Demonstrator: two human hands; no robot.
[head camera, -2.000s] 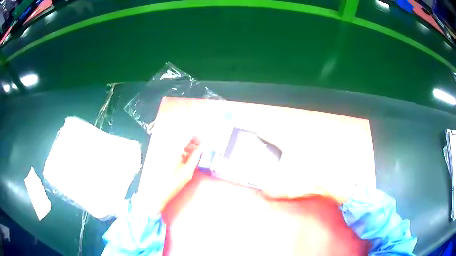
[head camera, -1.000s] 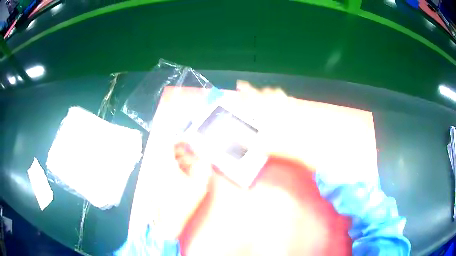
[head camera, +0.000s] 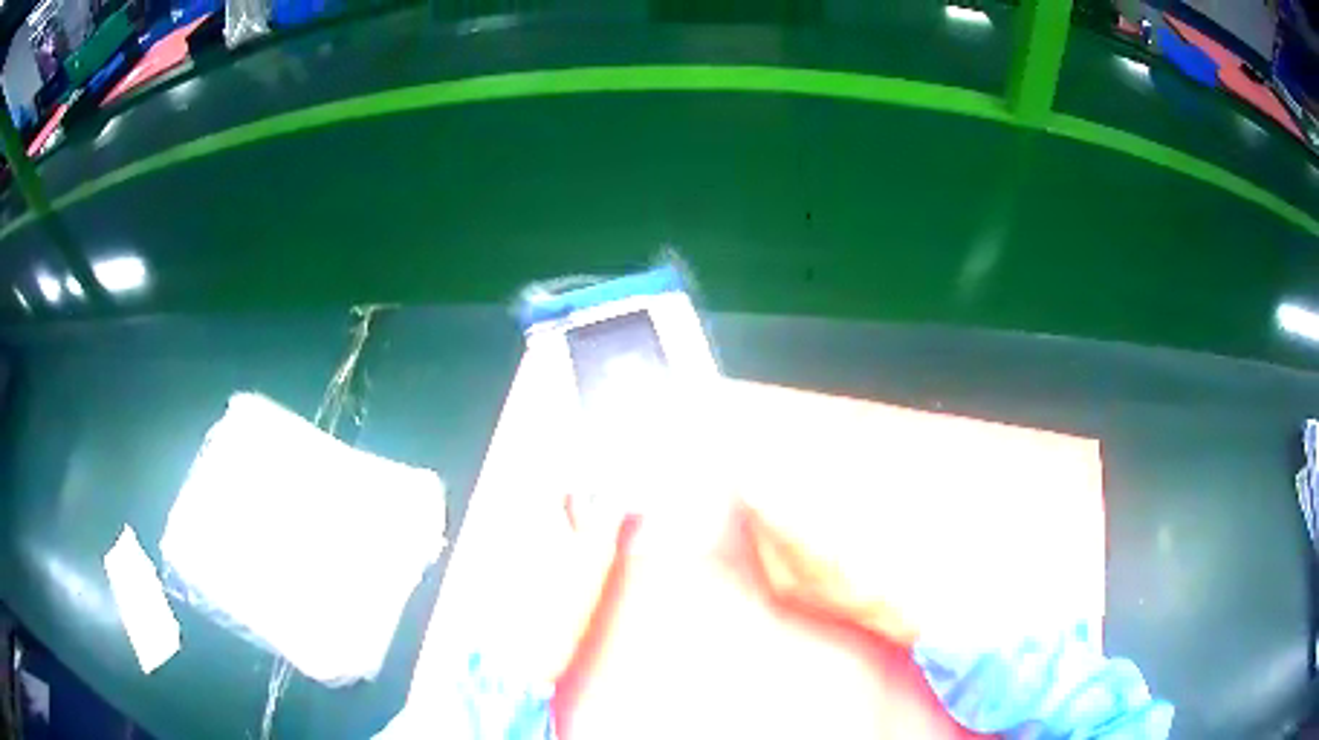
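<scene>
A product box (head camera: 619, 354), white with a blue end and a dark square on top, lies at the far left corner of the pink-red mat (head camera: 926, 477), its blue end away from me. Crinkly clear film shows around its far end. My left hand (head camera: 593, 542) and my right hand (head camera: 760, 535) are close together at the box's near end. Both hands are overexposed and their fingers wash out into the white, so their hold on the box cannot be made out. Blue sleeves cover both wrists.
A thick white stack of bags (head camera: 307, 535) lies left of the mat, with pale strands (head camera: 347, 373) beyond it. A white paper slip (head camera: 142, 600) is at far left. Papers (head camera: 1311, 484) stand at the right edge. Beyond the bench is the green belt (head camera: 651, 188) with its light-green rail (head camera: 694, 80).
The box has turned and moved away from me, its blue end now farthest. The loose clear bag beyond the mat's left corner is gone from there; film now shows around the box. Both hands have come together.
</scene>
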